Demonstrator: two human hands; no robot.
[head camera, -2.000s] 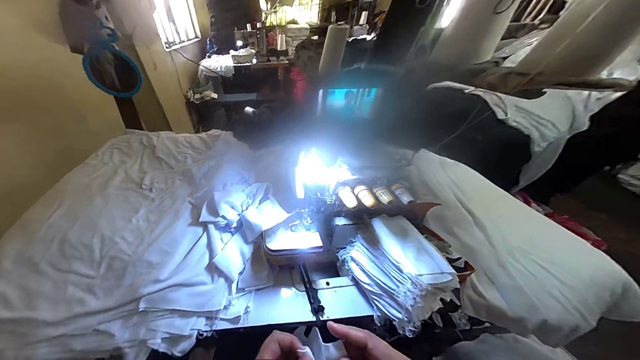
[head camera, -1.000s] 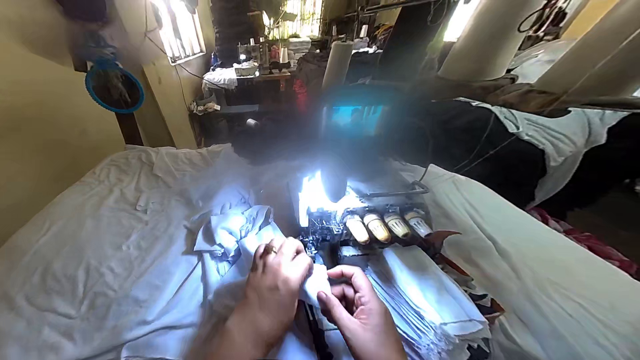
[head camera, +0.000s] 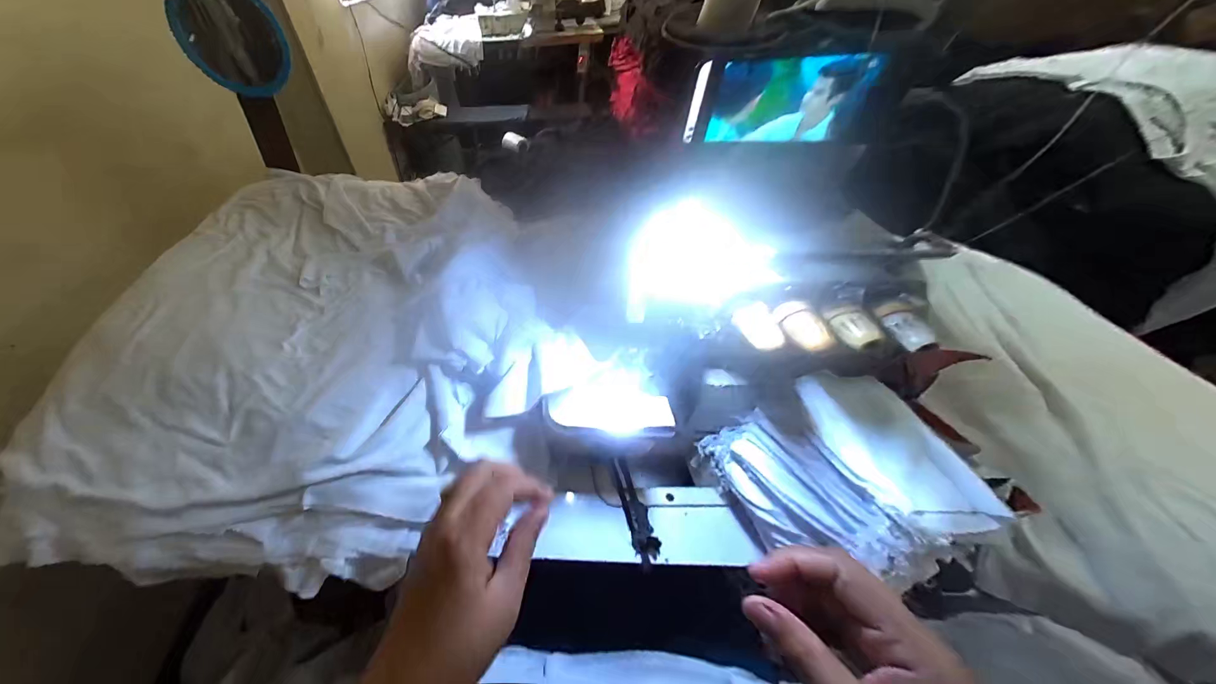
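Note:
My left hand (head camera: 475, 560), fingers curled apart, is over the front left edge of a pale machine table plate (head camera: 589, 534); no cloth shows between its fingertips. My right hand (head camera: 836, 617) is low at the right, thumb and forefinger apart, nothing seen between them. It is just below a stack of folded white cloth pieces (head camera: 855, 465). White fabric (head camera: 256, 380) spreads in a large heap left of my left hand. A glaring lamp (head camera: 698, 256) washes out the machine parts behind the plate. More white cloth (head camera: 608, 667) lies below, between my hands.
Several thread cones (head camera: 853, 326) stand in a row behind the stack. A lit screen (head camera: 793, 100) is farther back. Pale fabric (head camera: 1092, 380) drapes over the right side. A blue-rimmed mirror (head camera: 228, 43) hangs at the left wall, and a thin rod (head camera: 855, 255) runs beside the lamp.
One second ago my hands were close together on a white cloth piece at the machine; now they are apart, and that piece is out of both hands. The view has tilted down.

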